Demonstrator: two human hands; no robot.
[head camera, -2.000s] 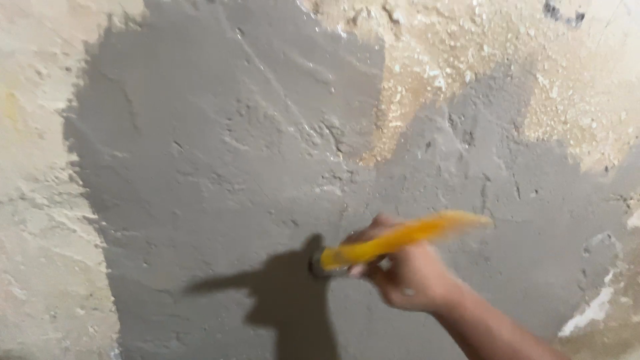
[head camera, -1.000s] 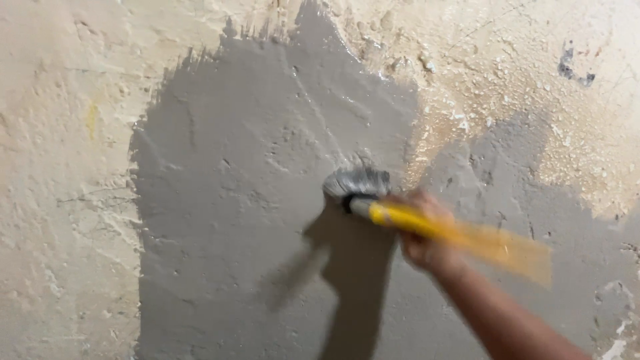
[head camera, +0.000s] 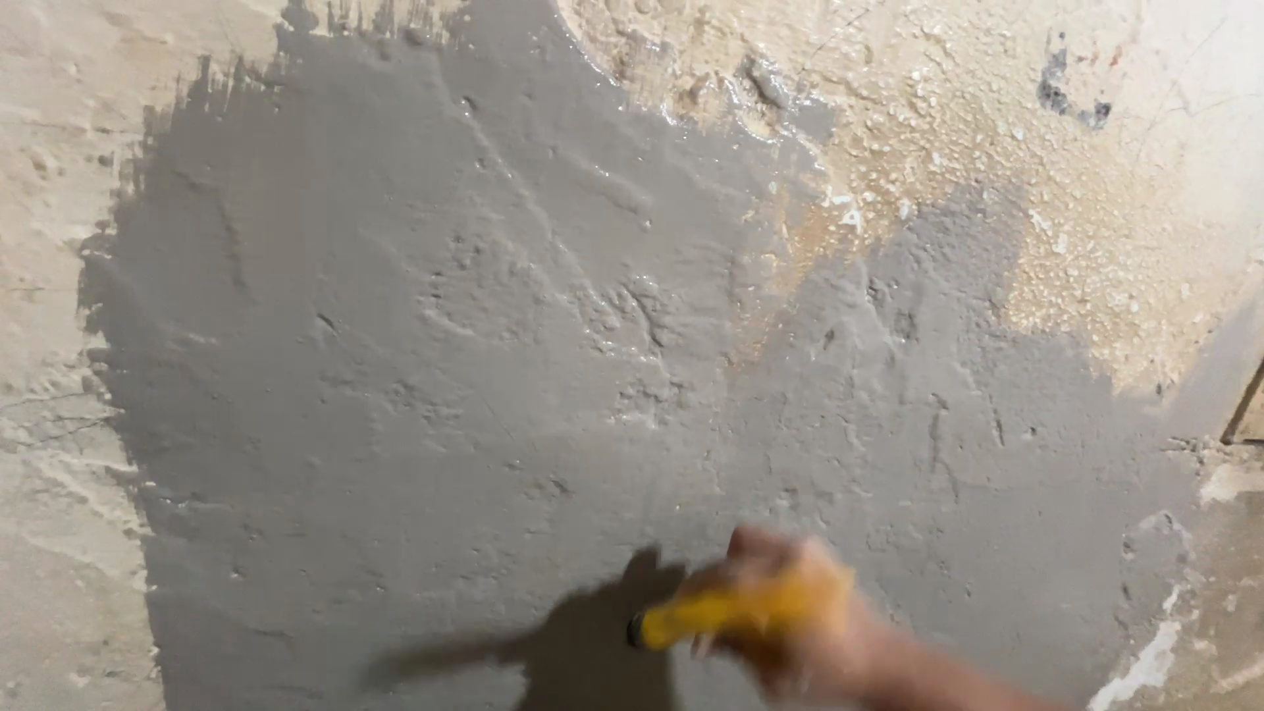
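My right hand (head camera: 790, 612) is at the lower right of the head view, closed around the yellow handle of a paintbrush (head camera: 731, 607). Hand and handle are blurred. The brush's bristles cannot be made out against the dark shadow beside it. Behind the hand, wet-looking grey coating (head camera: 444, 395) covers much of a rough wall, with ragged brushed edges at the upper left. My left hand is not in view.
Bare cream plaster (head camera: 59, 197) borders the grey on the left. Bumpy, glistening plaster (head camera: 938, 128) lies at the upper right, near a dark mark (head camera: 1071, 89). A brownish broken patch (head camera: 1234, 583) shows at the lower right edge.
The brush in my right hand was against the middle of the grey area one second ago and is now lower down. Grey coating has spread further along the upper edge.
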